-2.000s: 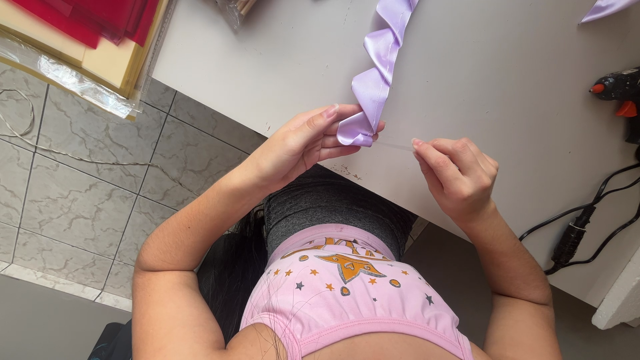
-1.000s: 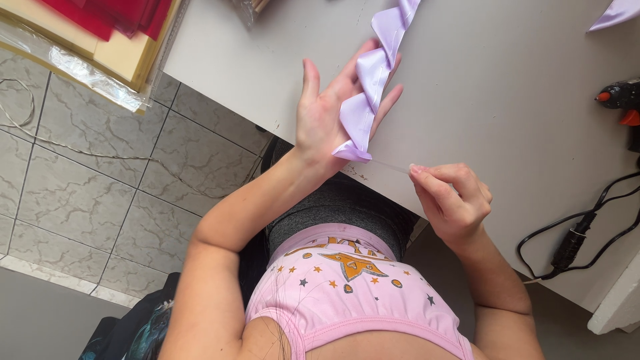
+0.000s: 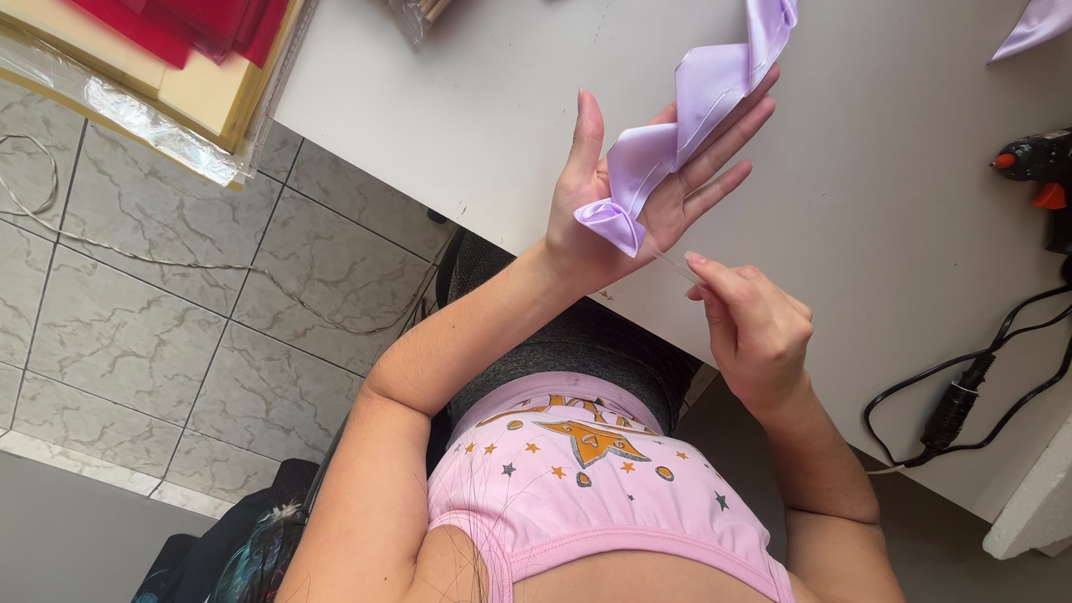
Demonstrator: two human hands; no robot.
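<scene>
A lilac satin ribbon [image 3: 712,92], folded into pointed sections with a line of stitching, lies across the open palm of my left hand [image 3: 636,184]. Its lower end curls into a small roll near the heel of that palm, and its upper end runs out of the top of the view. The left fingers are spread and do not close on the ribbon. My right hand [image 3: 749,322] pinches a thin clear thread [image 3: 672,266] between thumb and fingertips, just below and right of the ribbon's rolled end. The thread reaches to that end.
A hot glue gun [image 3: 1034,163] lies at the right edge, with a black cable [image 3: 950,410] below it. Red and cream sheets in clear plastic [image 3: 201,92] stand at upper left. A bagged bundle of sticks [image 3: 423,12] and another lilac satin piece [image 3: 1034,29] are at the top.
My left hand let go of the ribbon's lower end and opened flat beneath it. The ribbon's lower end has since curled into a roll. My right hand still pinches the thread.
</scene>
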